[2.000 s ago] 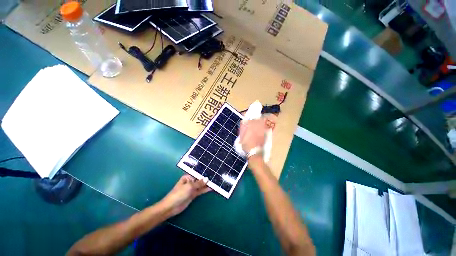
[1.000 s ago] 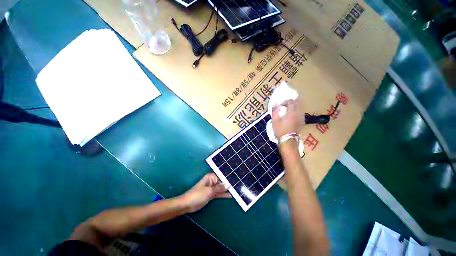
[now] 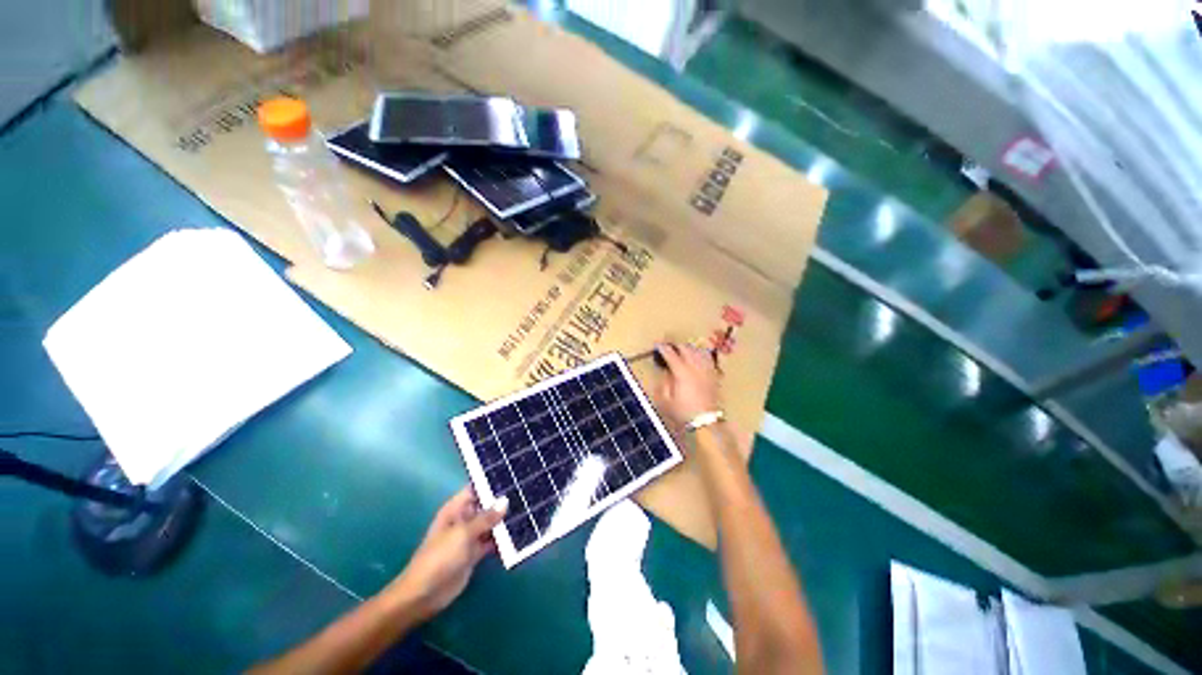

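Observation:
A solar panel (image 3: 567, 448) with white grid lines and a pale frame lies face up, tilted in view, over the cardboard's near edge. My left hand (image 3: 455, 543) grips its lower left edge, thumb on the face. My right hand (image 3: 688, 382) is at the dark lead beside the panel's upper right corner; its fingers are partly bent around the lead. The white wiping cloth (image 3: 625, 593) lies below the panel near the bench's front edge, with neither hand on it.
Several panels (image 3: 508, 185) with coiled leads lie on the cardboard (image 3: 435, 323). A clear bottle with an orange cap (image 3: 311, 191) stands left of them. White sleeves (image 3: 198, 346) are stacked at left. White packets (image 3: 969, 633) lie at lower right. A black fan base (image 3: 139, 521) is at left.
My right hand has let go of the cloth and moved to the lead. The cloth now lies below the panel. The panel has turned, with my left hand still on it.

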